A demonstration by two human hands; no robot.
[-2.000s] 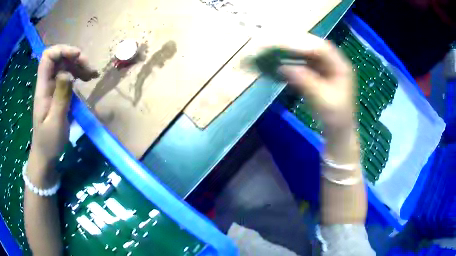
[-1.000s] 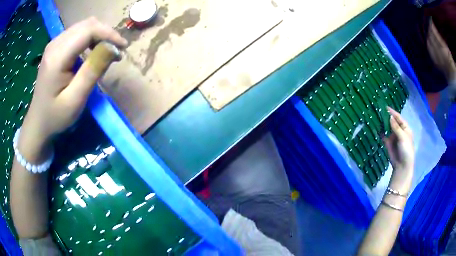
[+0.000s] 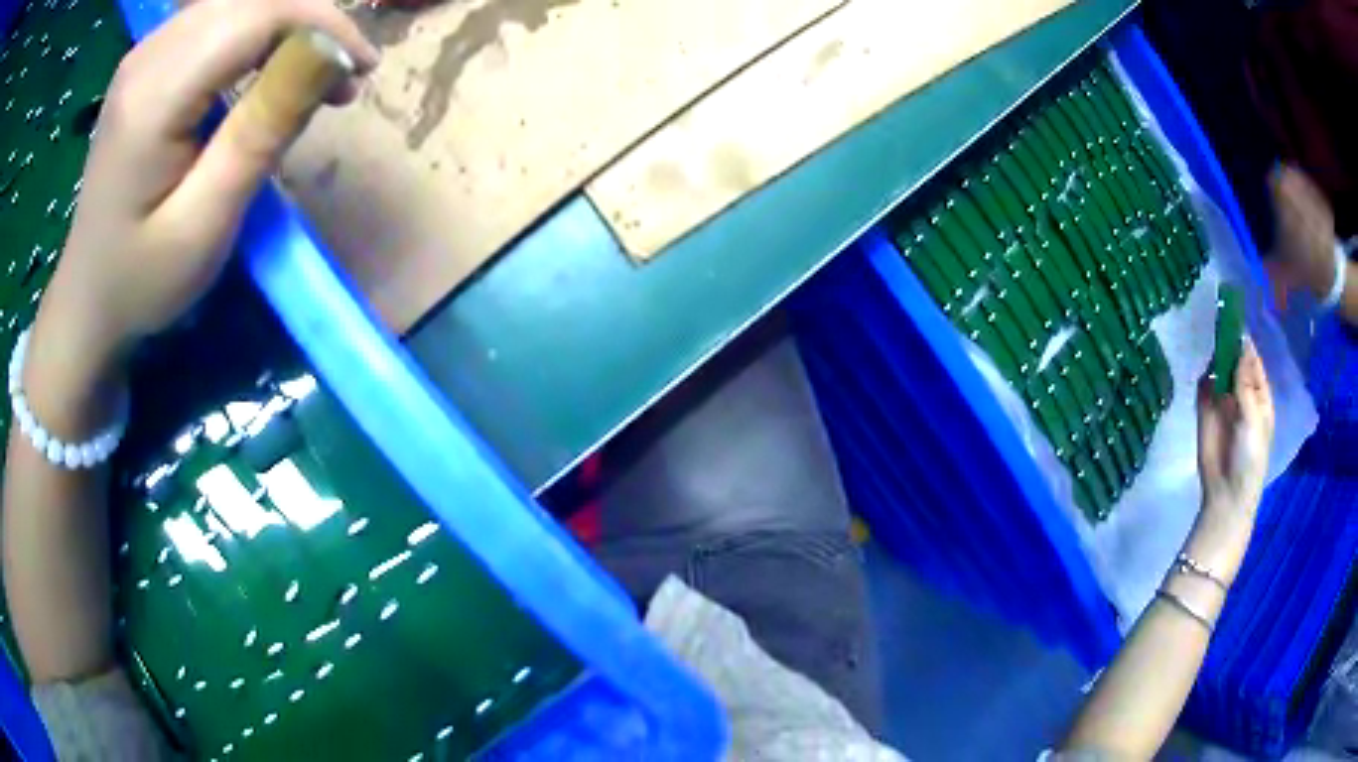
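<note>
My right hand (image 3: 1239,432) is at the far right over the right blue crate. It holds a green plate (image 3: 1227,340), seen thin edge-on, above the white liner (image 3: 1162,543). Tight rows of green plates (image 3: 1043,283) lie to its left. My left hand (image 3: 171,179) is at the upper left, above the left blue crate's rim (image 3: 402,432), with a yellow-brown covering on its thumb. Its fingers are curled near the thumb tip; whether they pinch something small cannot be seen. Glossy green plates (image 3: 343,640) lie in the left crate.
The green bench top (image 3: 655,328) carries cardboard sheets (image 3: 715,164) with a dark stain. Blue crates (image 3: 953,506) are stacked below the right crate. Another person's hand (image 3: 1305,231) is at the far right edge, beyond that crate.
My right hand has gone from the bench side to the right crate, then further right with the plate over bare liner. The view has shifted, so the round white top has left it.
</note>
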